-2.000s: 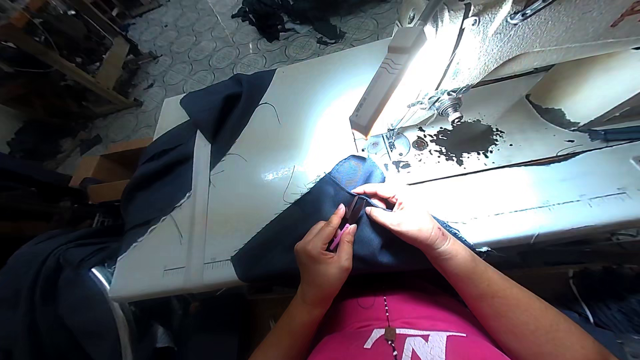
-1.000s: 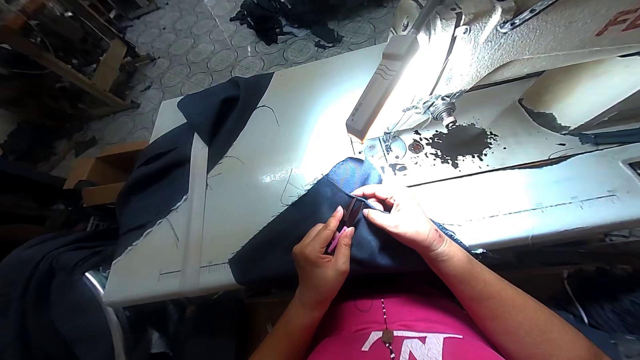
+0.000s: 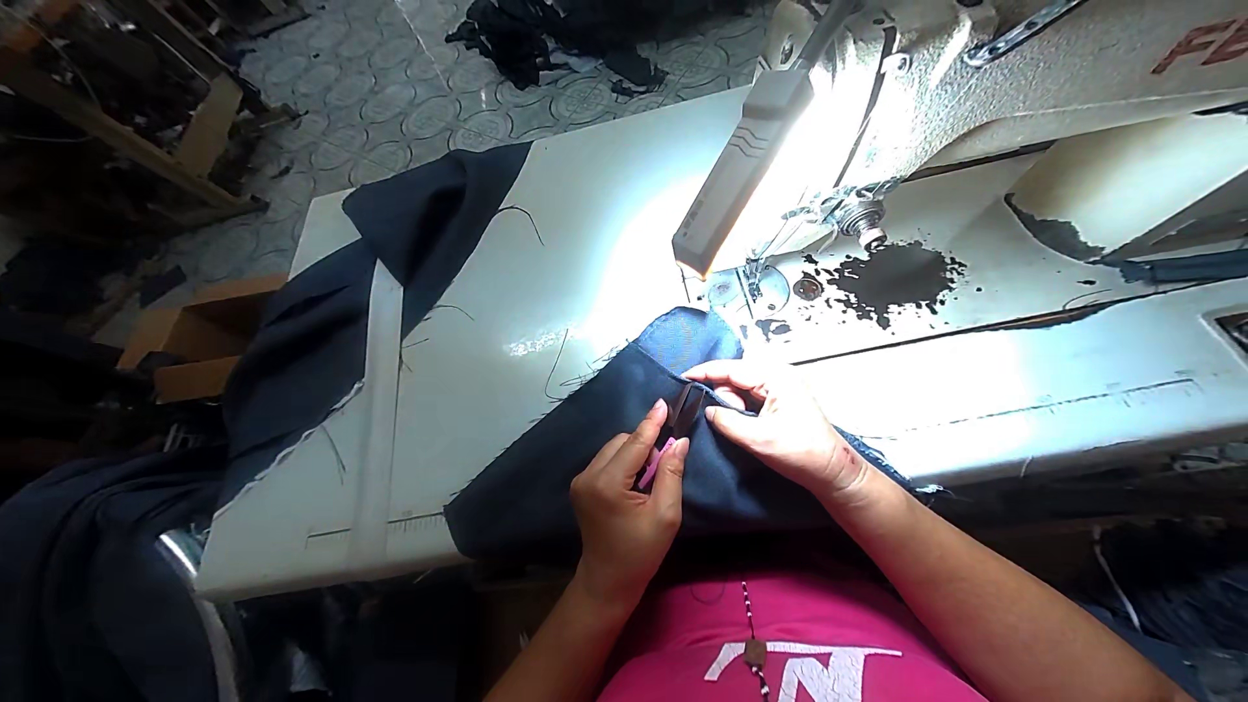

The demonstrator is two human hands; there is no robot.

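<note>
Dark blue fabric (image 3: 575,458) lies over the near edge of the sewing table, its far corner showing a lighter blue face just in front of the presser foot (image 3: 754,278). My left hand (image 3: 629,487) holds small thread snips (image 3: 685,411) with dark blades and a pink part, their tips at a folded edge or seam of the fabric. With thumb and fingers my right hand (image 3: 770,414) pinches that edge, right beside the blades. Whether the blades touch a thread cannot be made out.
The sewing machine (image 3: 975,78) and its lamp (image 3: 746,166) stand beyond my hands. More dark fabric (image 3: 312,322) hangs over the table's left end, by a cardboard box (image 3: 210,336). Loose threads and a clear ruler-like strip (image 3: 382,419) lie on the white tabletop (image 3: 487,370). Scraps (image 3: 517,39) lie on the floor.
</note>
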